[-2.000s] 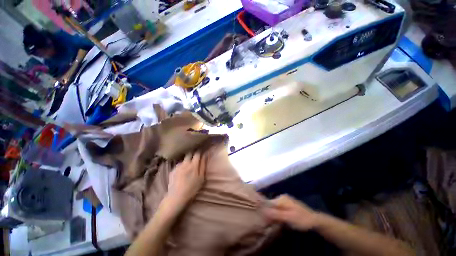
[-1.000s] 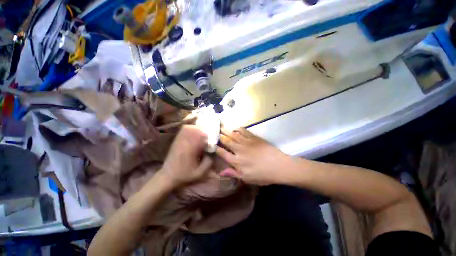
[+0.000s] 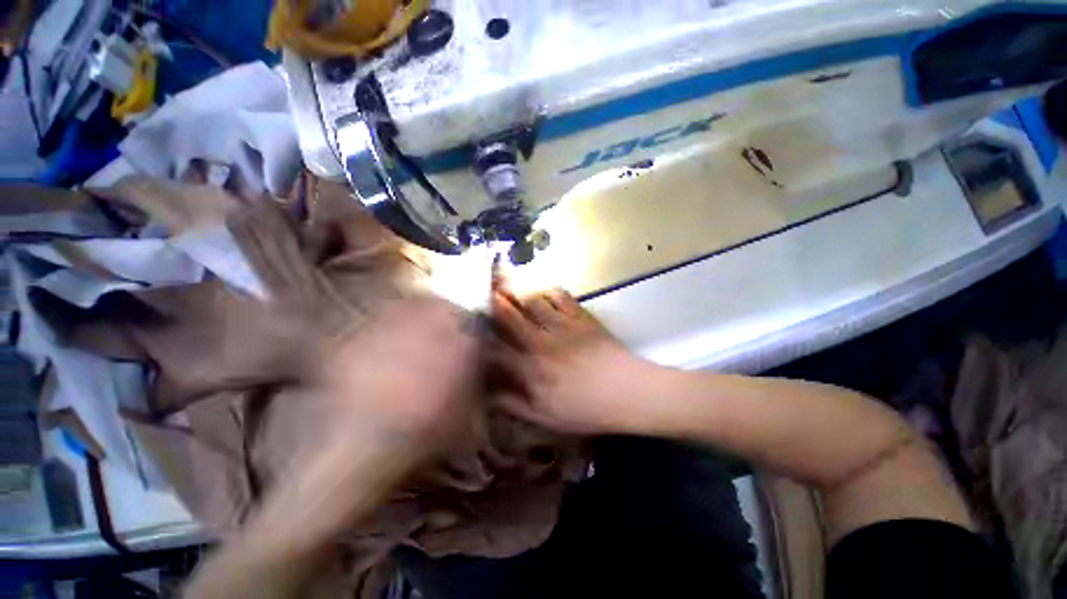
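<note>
The brown shell fabric (image 3: 211,339) lies in a loose heap left of the needle and hangs over the table's front edge. The presser foot and needle (image 3: 501,234) sit in bright glare under the lit end of the white sewing machine head (image 3: 702,176). My right hand (image 3: 573,363) holds brown fabric at the needle, fingertips close to the presser foot. My left hand (image 3: 404,363) is motion-blurred over the brown fabric left of the needle; its fingers cannot be made out. Pale lining (image 3: 222,117) lies behind and among the brown folds.
A yellow-orange thread coil (image 3: 345,23) sits on the head's left end. A dark control panel (image 3: 995,59) is at the upper right. Brown bundled pieces (image 3: 1018,433) lie at the lower right. A dark strap (image 3: 103,503) crosses the table edge at lower left.
Both hands have come together at the needle from further apart. In the last second my left hand has moved a little left and down, while my right hand stays near the needle. The view has moved closer.
</note>
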